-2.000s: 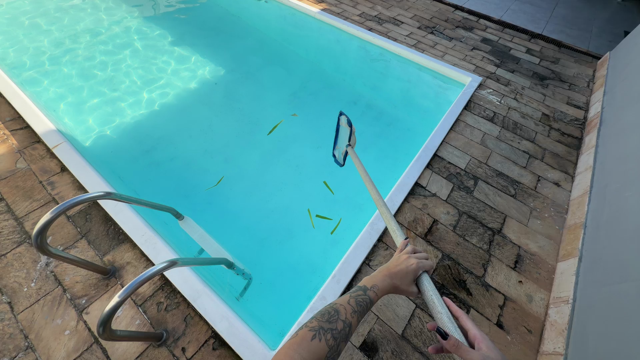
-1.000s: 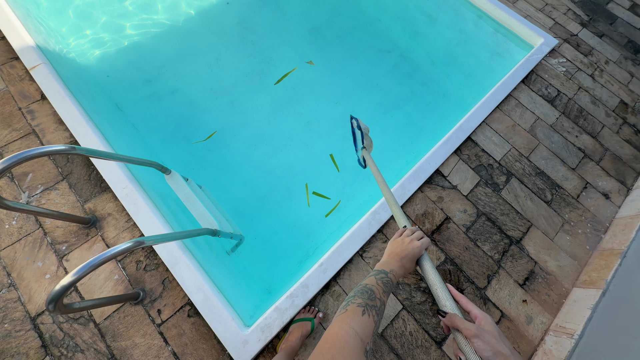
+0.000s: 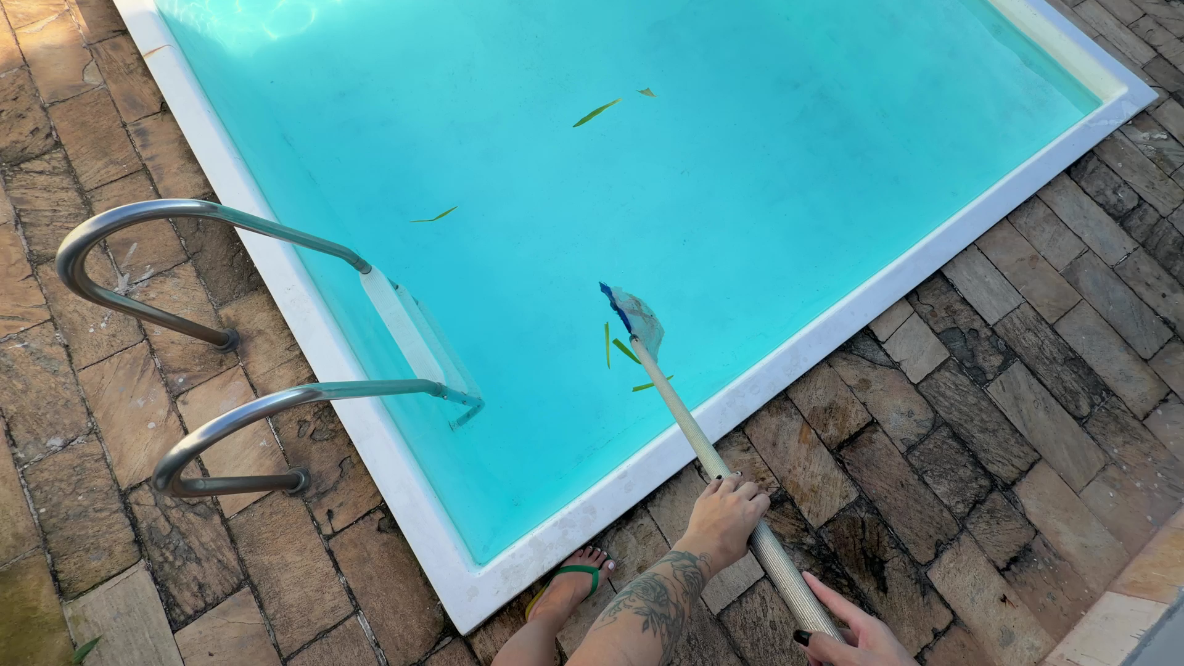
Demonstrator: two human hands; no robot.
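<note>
My left hand (image 3: 727, 514), below a tattooed forearm, grips the pole (image 3: 689, 427) of a pool skimmer from above. Lower down, near the bottom edge, my right hand (image 3: 856, 629) holds the thick end of the same pole. The skimmer net (image 3: 640, 319), with a blue rim and pale mesh, is at the pole's far end over the pool water; whether it touches the water I cannot tell. Close beside the net and pole are a narrow leaf (image 3: 608, 345) and a few others, one partly behind the pole. Farther out lie a long green leaf (image 3: 596, 113), a small brownish leaf (image 3: 646, 92) and a thin leaf (image 3: 435, 215).
A metal pool ladder (image 3: 296, 393) curves over the white pool edge (image 3: 370, 435) at the left. Stone paving (image 3: 879, 444) surrounds the pool. My foot in a green flip-flop (image 3: 581, 575) stands near the pool's corner. A low wall's edge (image 3: 1115, 620) is at the lower right.
The skimmer net has moved left and turned, and is now beside the near group of leaves. Both hands have stayed on the pole. The view has tilted down towards the near corner.
</note>
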